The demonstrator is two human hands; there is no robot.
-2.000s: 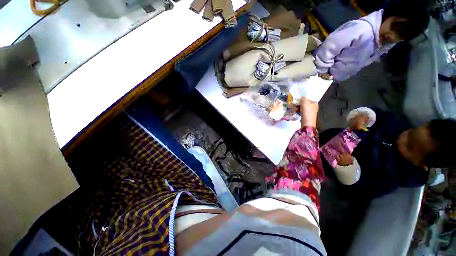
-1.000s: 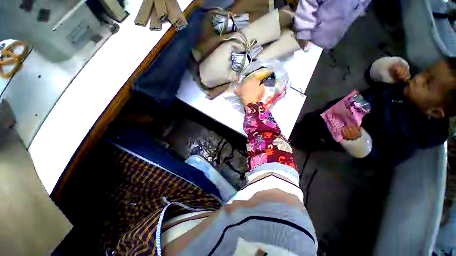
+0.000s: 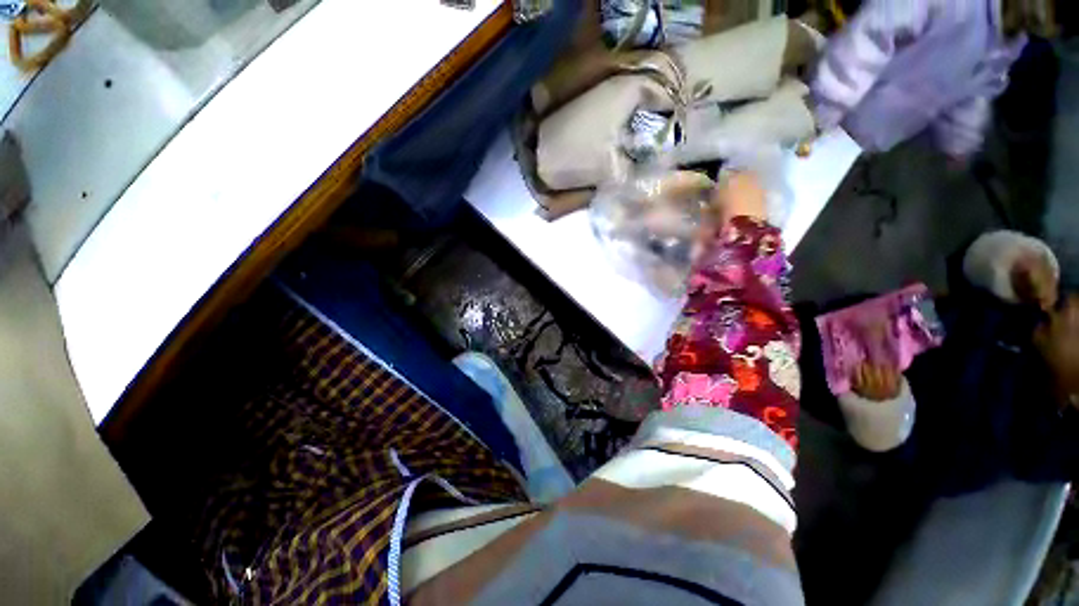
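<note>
My right hand (image 3: 741,195) reaches from a flowered sleeve over the low white side table (image 3: 639,321). It is blurred and lies at the right side of a clear, crinkled plastic bag (image 3: 654,225). Its fingers are not clear, so I cannot tell whether they grip the bag. The bag's contents are blurred. Tied bundles of khaki cloth (image 3: 582,133) lie just behind the bag. My left hand is not in view.
The white sewing table (image 3: 254,154) runs along the left, with khaki cloth (image 3: 59,414) at its near end and orange scissors loops (image 3: 45,45) at the back. A child at right holds a pink packet (image 3: 876,337). Another child in lilac (image 3: 911,65) stands at the table's far side.
Since one second ago, my right hand has moved from the left part of the bag to its right side. The view has shifted. The child's pink packet is held lower in view.
</note>
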